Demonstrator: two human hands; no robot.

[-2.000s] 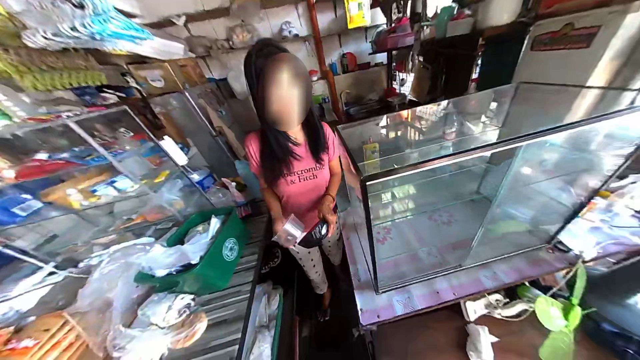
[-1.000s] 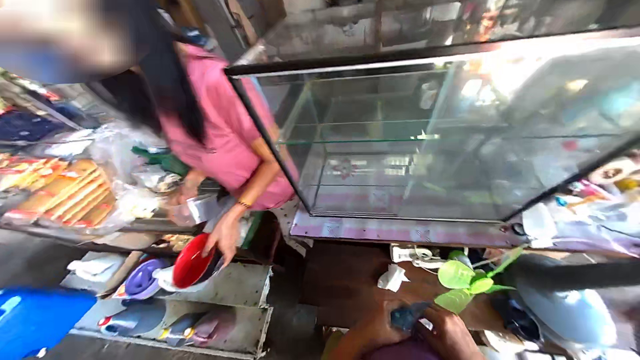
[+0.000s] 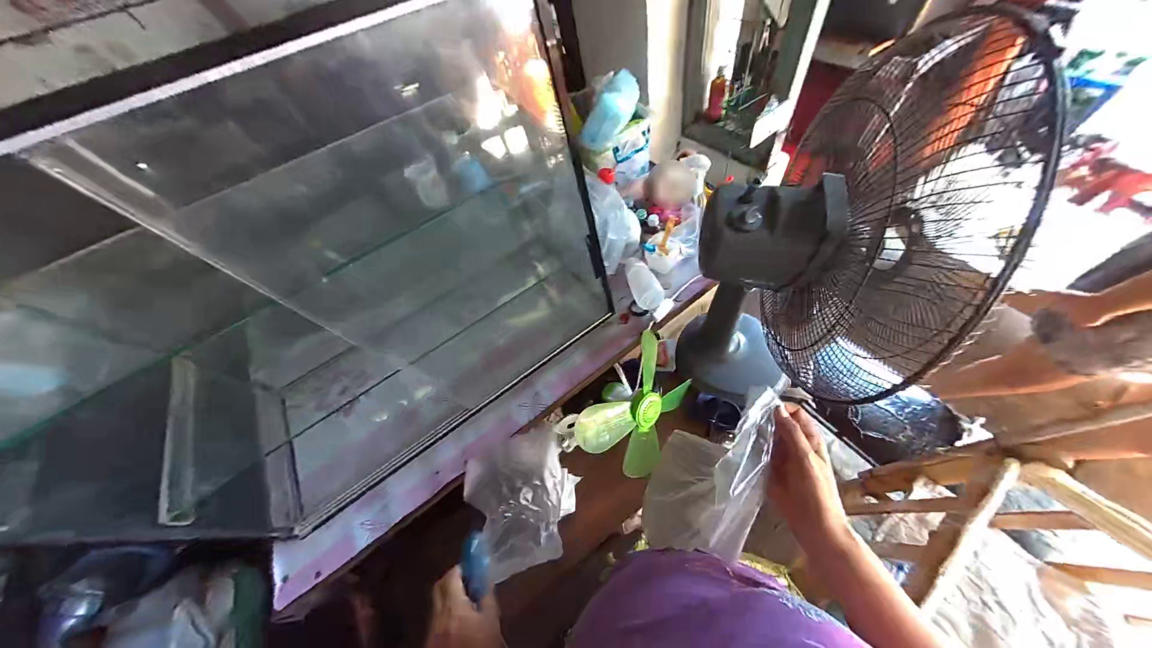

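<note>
My right hand (image 3: pixel 799 459), at the lower right beside a floor fan, pinches the top of a clear plastic bag (image 3: pixel 742 481) that hangs down toward my purple shirt. At the lower left, my left hand (image 3: pixel 463 607) is blurred, with a small blue item (image 3: pixel 475 565) held at its fingers; what it is cannot be told. Another clear plastic bag (image 3: pixel 517 504) is just above that hand; whether they touch is unclear. A small green fan with bare blades (image 3: pixel 646 409) stands between the two bags.
A glass display case (image 3: pixel 405 270) fills the left. A black floor fan (image 3: pixel 900 225) with a wire cage stands at the right. Bottles and small containers (image 3: pixel 661 211) crowd the case's right end. A wooden frame (image 3: pixel 972 513) is at the lower right, with a person's arm (image 3: pixel 1080 315) beyond.
The view has swung far right, and the person in pink is out of it. My hands, close together one second ago, are now apart, the right one holding a plastic bag.
</note>
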